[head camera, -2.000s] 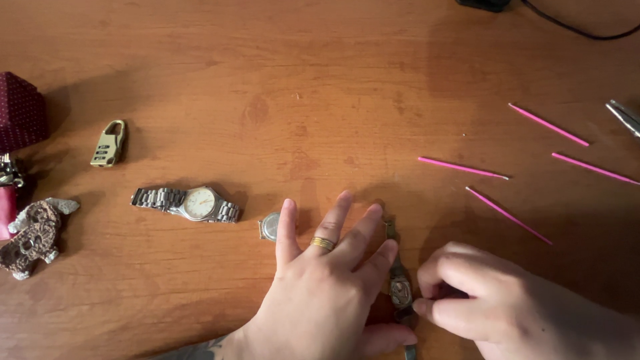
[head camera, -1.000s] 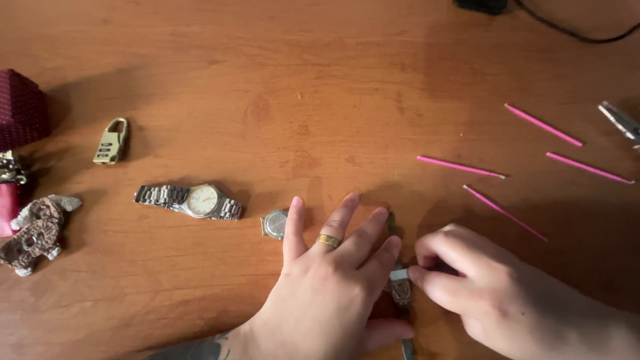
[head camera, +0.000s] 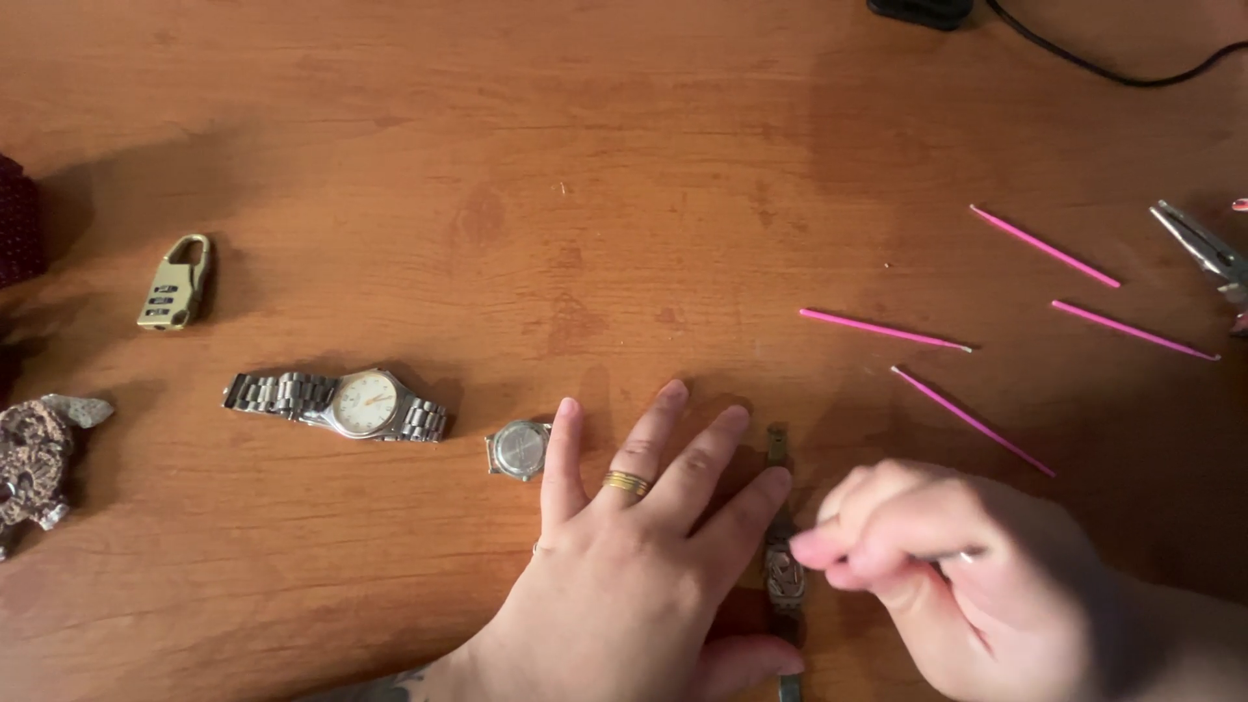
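My left hand (head camera: 648, 546), with gold-coloured rings on one finger, lies spread on the wooden table. Its index finger and thumb rest at the band of a small wristwatch (head camera: 786, 577) that lies lengthwise beside it. My right hand (head camera: 936, 556) is curled just right of that watch, fingertips pinched together close to its case; a tiny light tip shows by the fingers, but what they hold is mostly hidden. A round strapless watch case (head camera: 521, 449) lies by my left little finger. Further left is a wristwatch with a metal link bracelet (head camera: 365, 403).
Several pink micro-applicator sticks (head camera: 1043, 246) lie at the right, near metal pliers (head camera: 1199, 244). At the left are a brass combination padlock (head camera: 174, 288), a brown-and-white figure (head camera: 34, 458) and a dark red object (head camera: 18, 222). A black cable (head camera: 1082, 66) runs along the top right.
A small pale flat piece shown between my right fingertips over the small watch a second ago no longer shows there. My right hand has turned and lifted slightly. My left hand stays spread beside the watch.
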